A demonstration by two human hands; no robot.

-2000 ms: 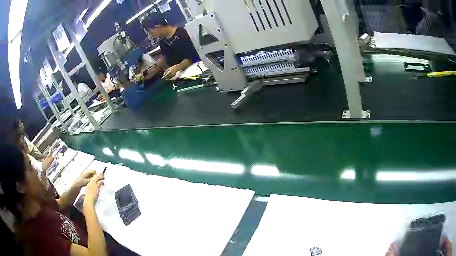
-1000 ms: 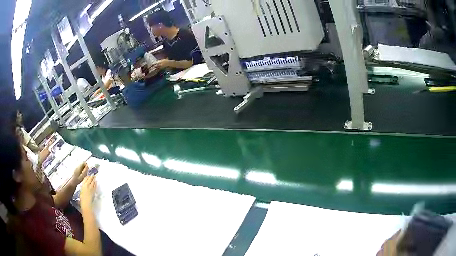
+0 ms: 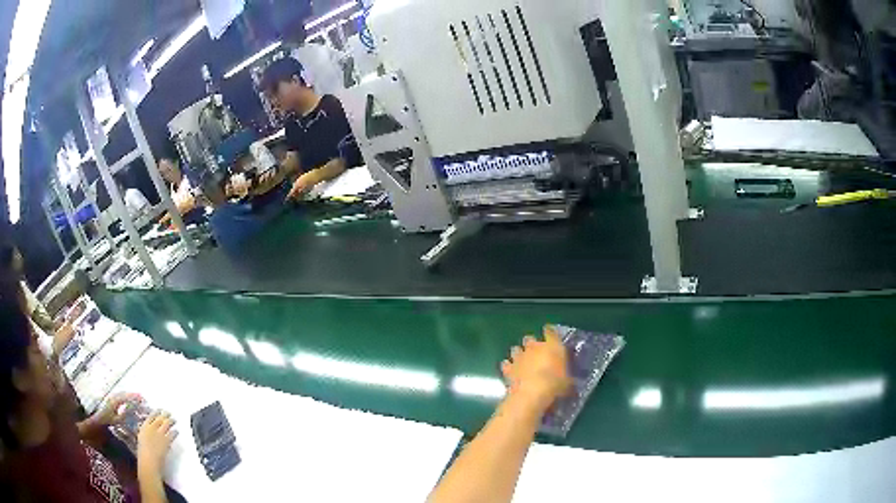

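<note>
A dark phone-shaped part [image 3: 591, 365], with a glossy, wrinkled, clear-looking edge like a plastic bag, is over the green conveyor belt near its front edge, tilted to the right. My left hand [image 3: 540, 371] holds it at its left side, fingers partly over its top; my forearm comes up from the bottom edge. Whether the part touches the belt is hard to tell. My right hand is not in view.
White sheets [image 3: 324, 432] line the belt's [image 3: 413, 334] near edge. A small stack of dark frames [image 3: 213, 439] lies on the left sheet beside a worker's hands [image 3: 147, 432]. A grey-white machine [image 3: 501, 69] and metal post [image 3: 644, 147] stand behind the belt.
My left hand has moved from the lower right corner up and left to the belt with the dark part. My right hand has left the picture. The view has shifted.
</note>
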